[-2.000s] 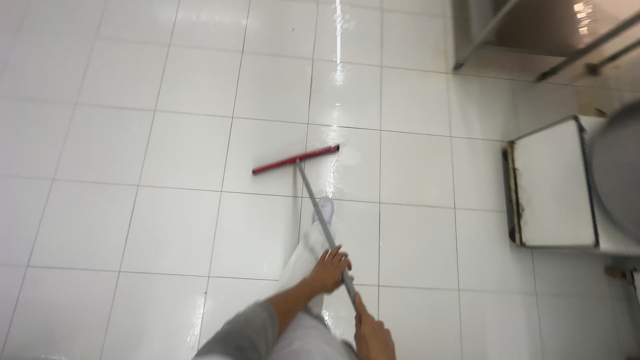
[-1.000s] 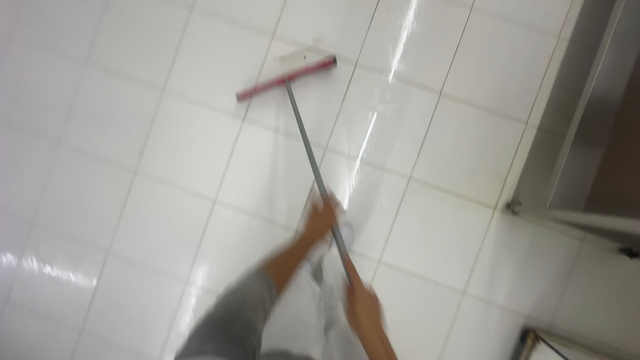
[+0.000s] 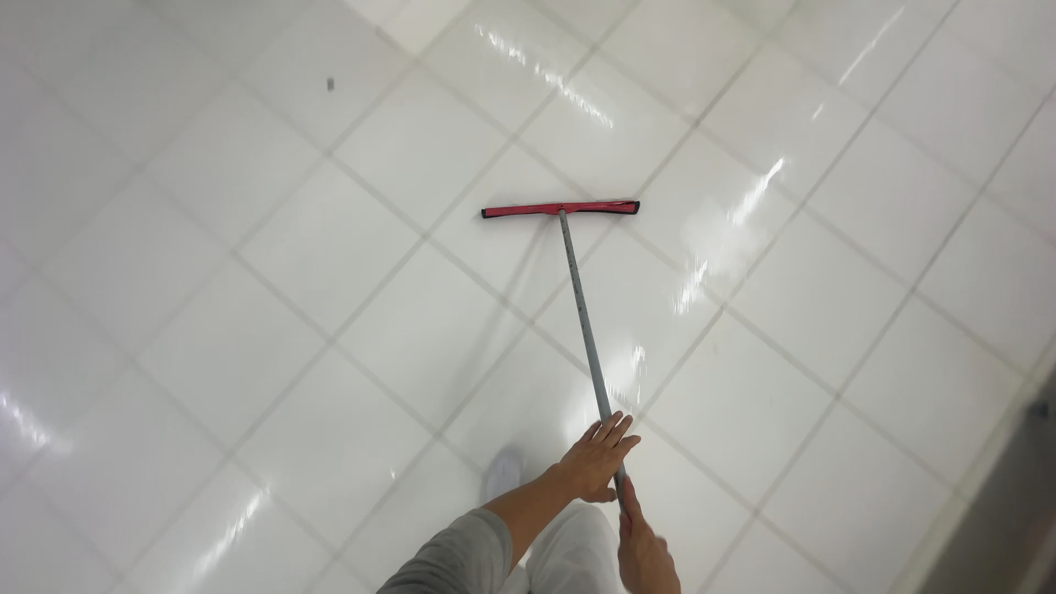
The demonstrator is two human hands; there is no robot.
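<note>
A floor squeegee with a red head rests on white tiles, its head lying nearly crosswise in the upper middle of the view. Its long grey pole runs down towards me. My left hand lies over the pole with its fingers spread; whether the thumb closes around it is hard to see. Lower down, my right hand grips the pole near its end, with the index finger stretched along it.
Shiny white floor tiles with grey joints surround the squeegee. A small dark bit lies on the floor at the upper left. A dark, blurred object stands along the lower right edge. My white shoe shows beside my left forearm.
The view has turned, and the metal furniture seen on the right earlier has mostly left it. The squeegee has moved over the floor to other tiles. Both hands remain at the pole.
</note>
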